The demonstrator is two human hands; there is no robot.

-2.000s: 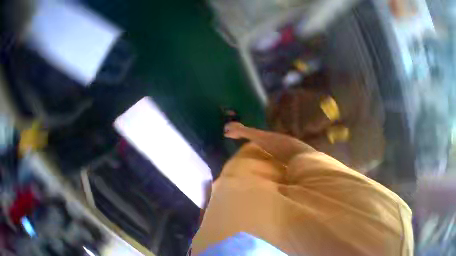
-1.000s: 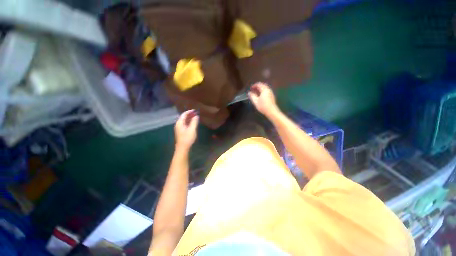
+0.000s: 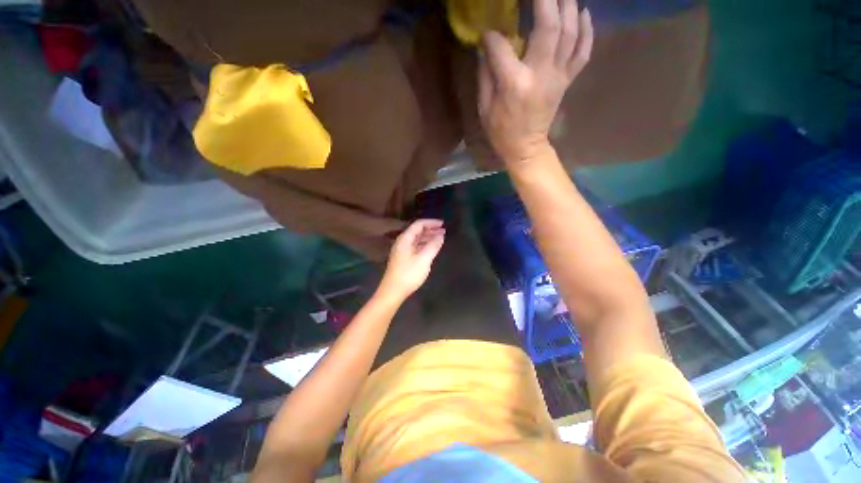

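Observation:
Two thick brown fabric bundles (image 3: pixel 368 104) (image 3: pixel 633 85) lie over a grey-white tub (image 3: pixel 113 231), each with a dark blue-grey tie. A bright yellow scrap (image 3: pixel 260 118) hangs on the left bundle's tie. Another yellow scrap (image 3: pixel 486 19) is at the top edge, beside my right fingers. My right hand (image 3: pixel 533 85) lies spread at the near side of the right bundle; whether it touches the scrap is unclear. My left hand (image 3: pixel 415 257) is loosely curled, with nothing visible in it, just below the lower edge of the brown fabric.
A blue crate (image 3: pixel 543 283) stands on the floor between my arms and the tub. More blue and green crates (image 3: pixel 826 236) are at the right. A white board (image 3: pixel 175 408) is at the lower left. A long pale table edge (image 3: pixel 784 349) runs along the lower right.
The tub and bundles appear larger and nearer. My right hand has moved up onto the right bundle. My left hand has moved right, to the fabric's lower edge.

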